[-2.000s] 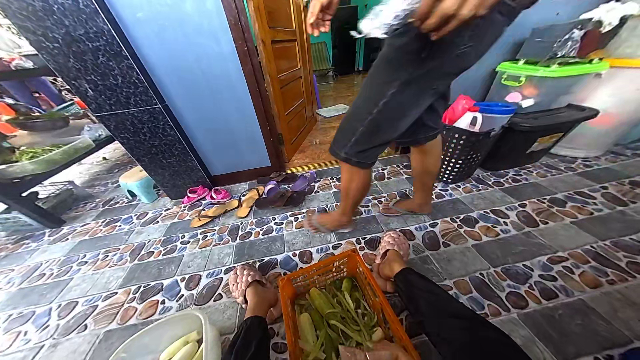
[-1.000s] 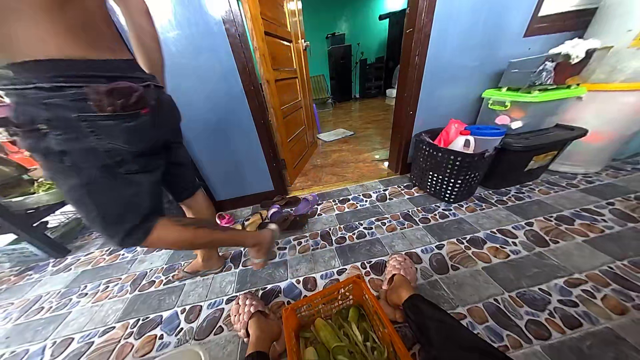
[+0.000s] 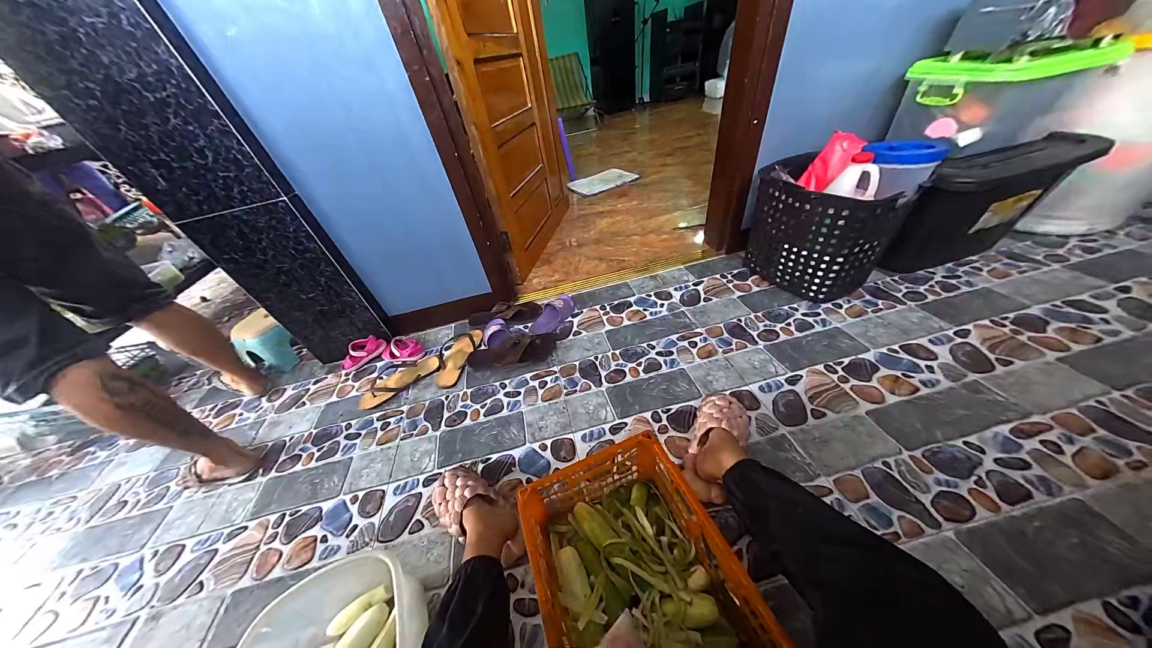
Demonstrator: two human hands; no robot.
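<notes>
Between my feet stands an orange plastic crate (image 3: 533, 540), holding whole green elongated vegetables (image 3: 594, 524) and many thin green peel strips (image 3: 652, 553). Left of it, cut by the bottom edge, is a whitish plastic basin (image 3: 409, 594) with several pale, peeled-looking elongated vegetables (image 3: 362, 621). Neither of my hands can be made out. A small pinkish patch at the bottom edge, over the crate's contents, is too little to identify. Anything my hands hold is out of view.
A person (image 3: 135, 396) in dark shorts and flip-flops is at the left. Several sandals (image 3: 454, 355) lie before the open wooden door (image 3: 517, 135). A black perforated basket (image 3: 814, 234) and lidded bins (image 3: 999, 193) stand at the right. A small stool (image 3: 265, 342) is by the dark pillar.
The other person has walked left, from in front of the doorway to the left edge. A hand at the crate's lower edge two seconds ago is no longer clearly visible.
</notes>
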